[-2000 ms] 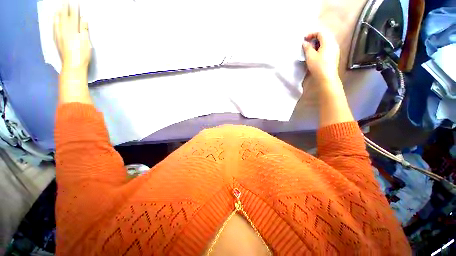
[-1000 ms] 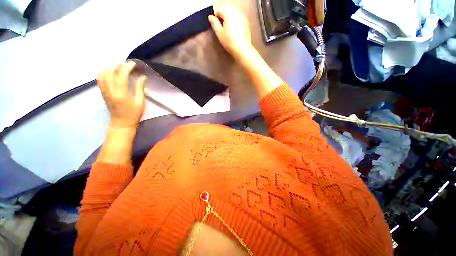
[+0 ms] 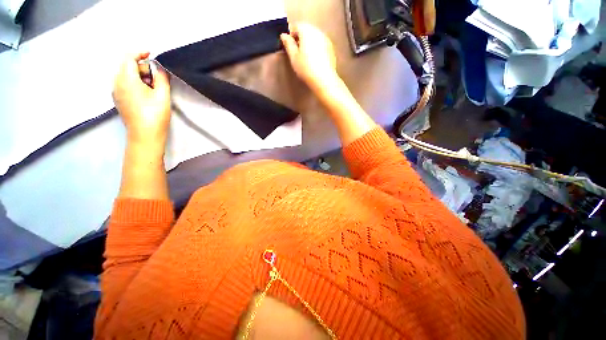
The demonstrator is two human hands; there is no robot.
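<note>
A long white to pale blue garment panel (image 3: 66,159) lies lengthwise on the table. A black strip (image 3: 226,50) shows at its right end, spread in a V, with one arm running up to my right hand and the other ending in a point near the table's front edge. My left hand (image 3: 143,96) pinches the panel's edge where the black arms meet. My right hand (image 3: 309,56) holds the far right end of the panel and black strip between thumb and fingers.
A steam iron (image 3: 372,23) with an orange-brown handle is parked at the far right of the table cover (image 3: 372,86). Its hose (image 3: 425,99) and cord run down to the right. Folded white and blue pieces (image 3: 531,40) are beside the table, with scraps on the floor below.
The view has turned toward the right end of the panel, and the black strip has come into sight. In the last second, my left hand has moved up and left and lifted its edge slightly.
</note>
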